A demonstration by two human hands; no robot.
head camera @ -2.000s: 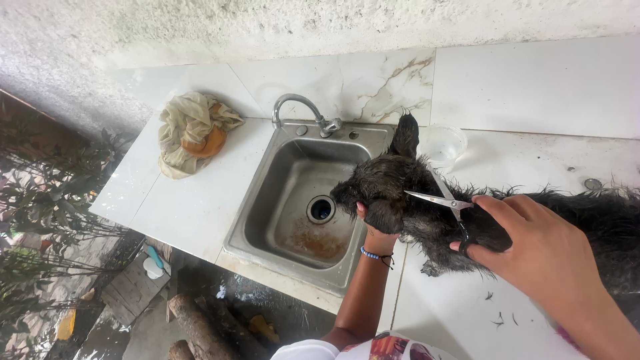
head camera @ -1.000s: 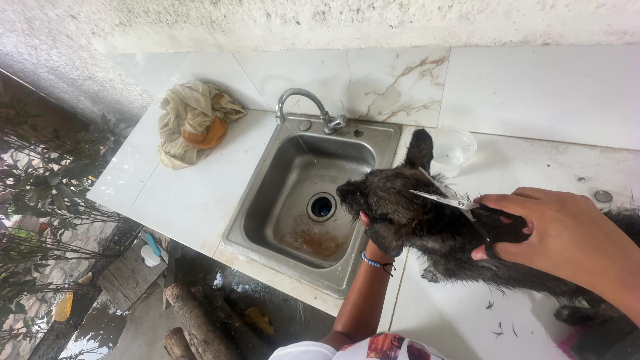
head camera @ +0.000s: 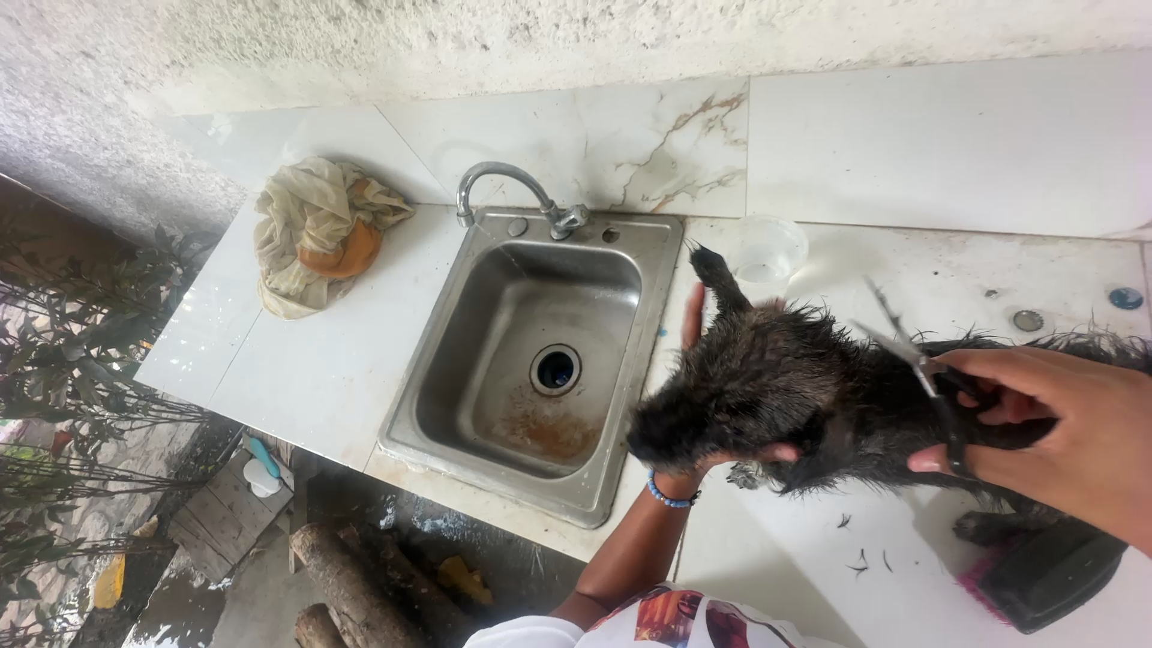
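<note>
A dog with wet dark fur [head camera: 774, 387] lies along the white tiled counter [head camera: 297, 387], its head at the right rim of the steel sink [head camera: 531, 360]. My left hand [head camera: 711, 454] cups the head from below; a thumb or finger shows beyond it, and much of the hand is hidden by fur. My right hand [head camera: 1035, 423] holds a pair of metal scissors [head camera: 913, 355] by the handles over the neck and back, the blades apart and pointing up and left. Small cut tufts of hair [head camera: 859, 562] lie on the counter below the dog.
A clear plastic tub [head camera: 769, 250] stands behind the dog's head. A black brush with pink bristles [head camera: 1048, 576] lies at lower right. A curved faucet [head camera: 508, 184] rises behind the sink; a crumpled cloth [head camera: 310, 234] lies left. Bottle caps [head camera: 1028, 319] are near the wall, logs [head camera: 355, 585] below the counter.
The scissors in my right hand have moved right, off the dog's head to over its neck and back. The dog's head has turned, and my left hand's fingers now show on its far side.
</note>
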